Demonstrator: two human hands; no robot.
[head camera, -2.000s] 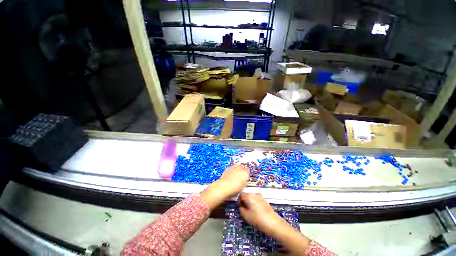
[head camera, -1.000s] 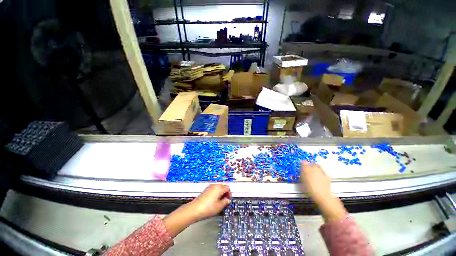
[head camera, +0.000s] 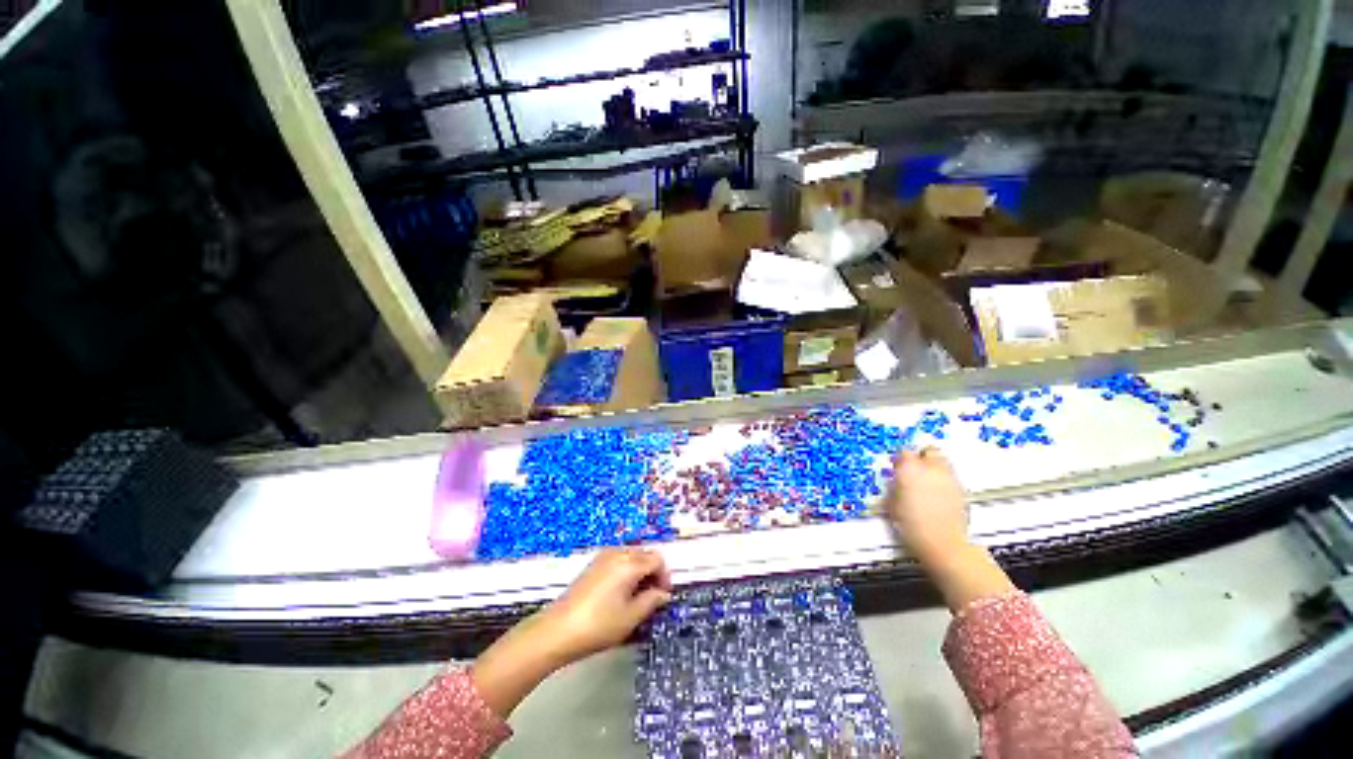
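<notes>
A dark purple-blue circuit board panel (head camera: 760, 675) lies on the pale line surface in front of me. My left hand (head camera: 616, 596) is at the panel's upper left corner by the rail, fingers closed together; what it may hold is too small to tell. My right hand (head camera: 927, 504) is at the right edge of the blue components (head camera: 571, 489) on the white shelf, fingertips together; I cannot tell if a piece is between them. Red-brown components (head camera: 712, 492) lie among the blue ones.
A pink bin (head camera: 459, 500) stands at the left end of the blue pile. Stacked PCB panels (head camera: 126, 504) are at the far left. The conveyor rail (head camera: 371, 596) runs between shelf and panel. Behind are cartons, a blue box (head camera: 723, 360) and a component carton (head camera: 583, 377). A metal fixture is at right.
My right hand has moved from over the panel to the blue pieces at right. My left hand has moved back from the pile to the panel's corner. The view has tilted and shifted.
</notes>
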